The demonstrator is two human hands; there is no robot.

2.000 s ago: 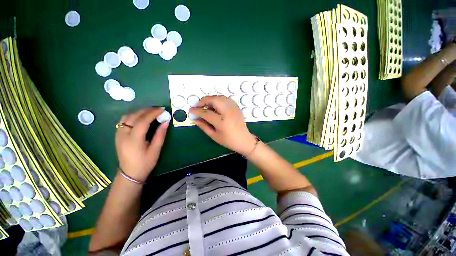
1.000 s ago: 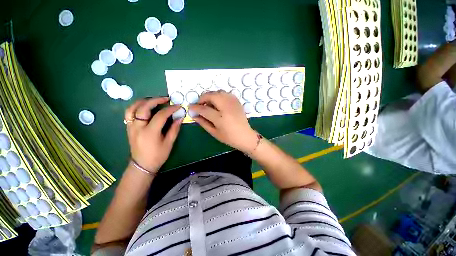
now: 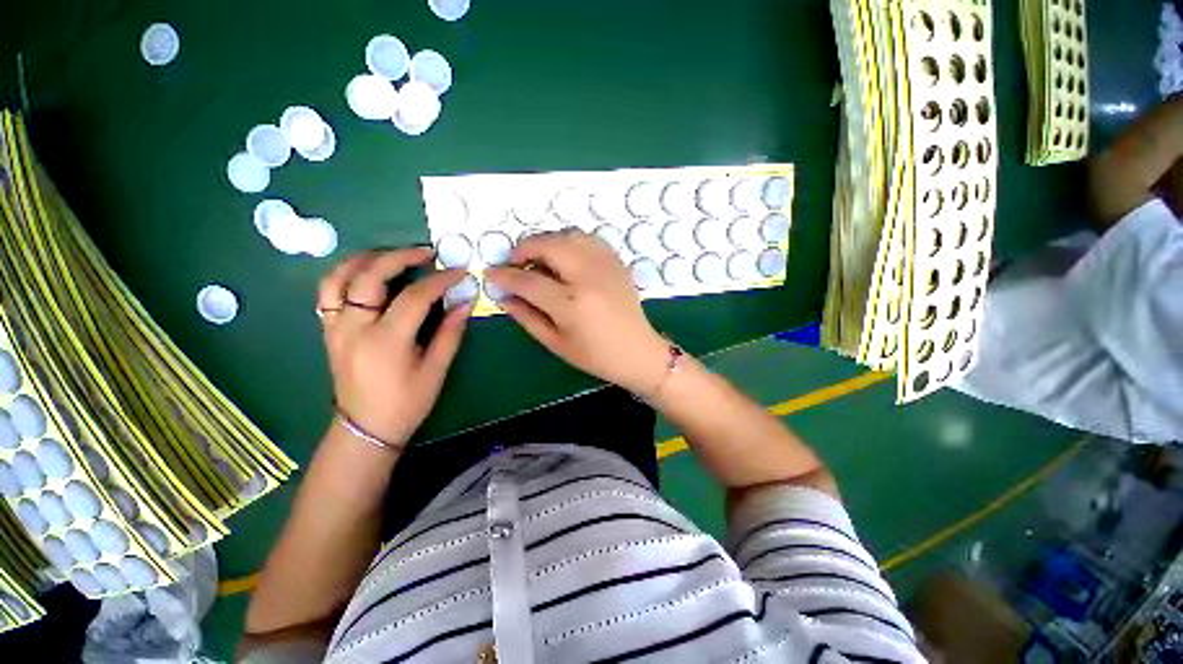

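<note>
A white die-cut sheet point(image 3: 707, 234) lies flat on the dark-green bench with white discs in its holes. My left hand point(image 3: 389, 331) is at the sheet's lower left corner, thumb and fingertip on a white disc point(image 3: 461, 291) in the corner hole. My right hand point(image 3: 580, 305) is just right of it, its fingertips on the neighbouring disc point(image 3: 496, 288) and covering part of the lower and middle rows. Loose white discs point(image 3: 372, 96) lie on the bench beyond and left of the sheet.
A fanned stack of filled sheets point(image 3: 143, 350) stands at the left, above a crumpled clear plastic bag point(image 3: 153, 620). A stack of empty sheets point(image 3: 954, 195) is at the right, with a smaller stack point(image 3: 1057, 78) beyond. Another person's white sleeve point(image 3: 1103, 324) is at the far right.
My left hand has brought its disc right, into the corner hole that showed dark before. My right hand stays beside it. The whole view has shifted slightly.
</note>
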